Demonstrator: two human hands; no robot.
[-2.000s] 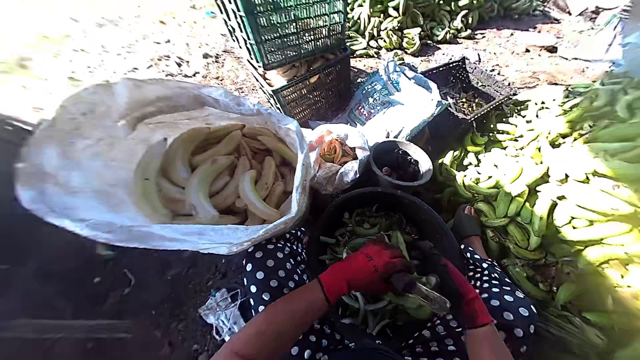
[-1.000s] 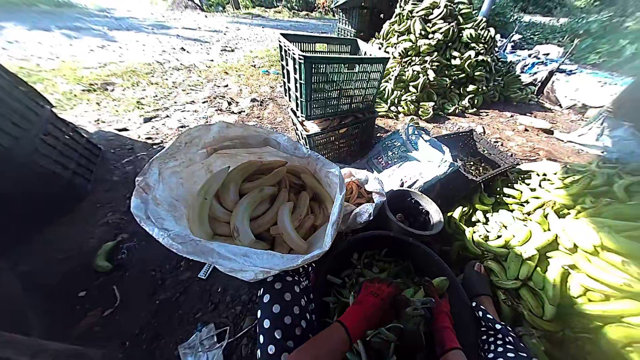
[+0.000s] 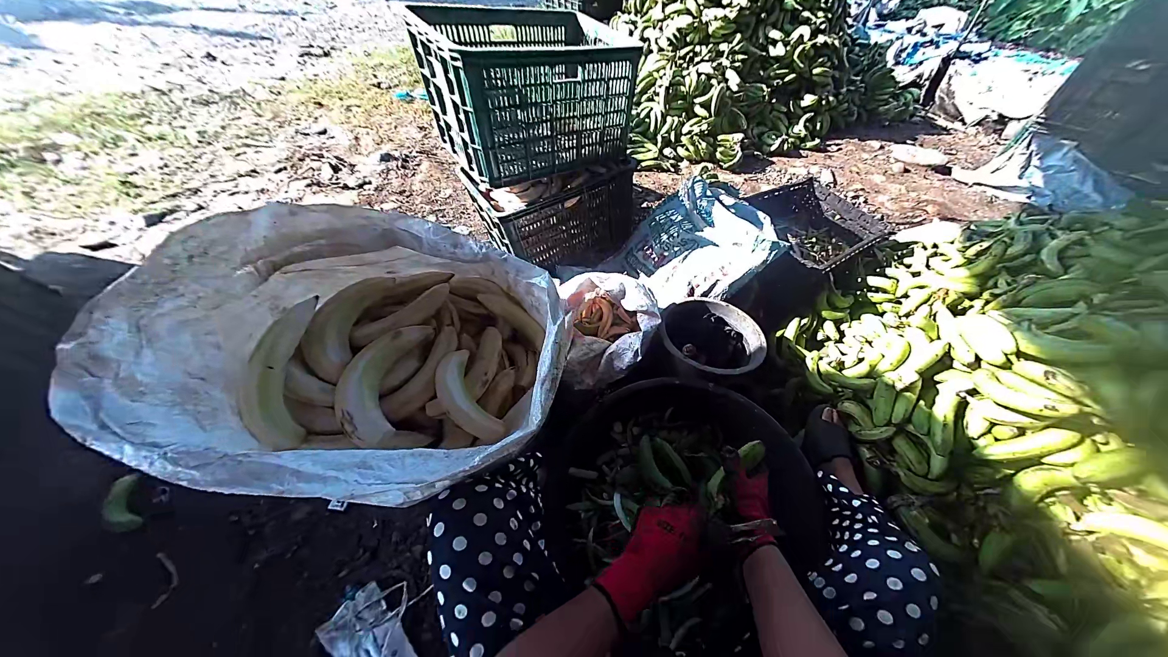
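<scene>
My left hand [image 3: 659, 555], in a red glove, is low inside a large black tub [image 3: 794, 456] between my knees, among green peels [image 3: 662, 465]. Beside it on the right, my right hand [image 3: 754, 497], also gloved in red, is closed on a green banana or plantain [image 3: 750, 454], whose tip shows above the fingers. The fingers of my left hand are partly hidden, so what it holds is unclear. Left of the tub, peeled bananas or plantains [image 3: 365, 379] fill an open white sack [image 3: 164, 365].
A heap of unpeeled green bananas [image 3: 1022, 401] lies on the right. Ahead stand a dark bucket [image 3: 712, 338], a small plastic bag [image 3: 607, 315], stacked green crates [image 3: 525, 100] and a black crate [image 3: 821, 219]. A crumpled plastic piece [image 3: 367, 625] lies on the ground at lower left.
Two seconds ago, my hands were holding a piece of fruit above the peels; now both hands are close together in the tub. The view has shifted upward.
</scene>
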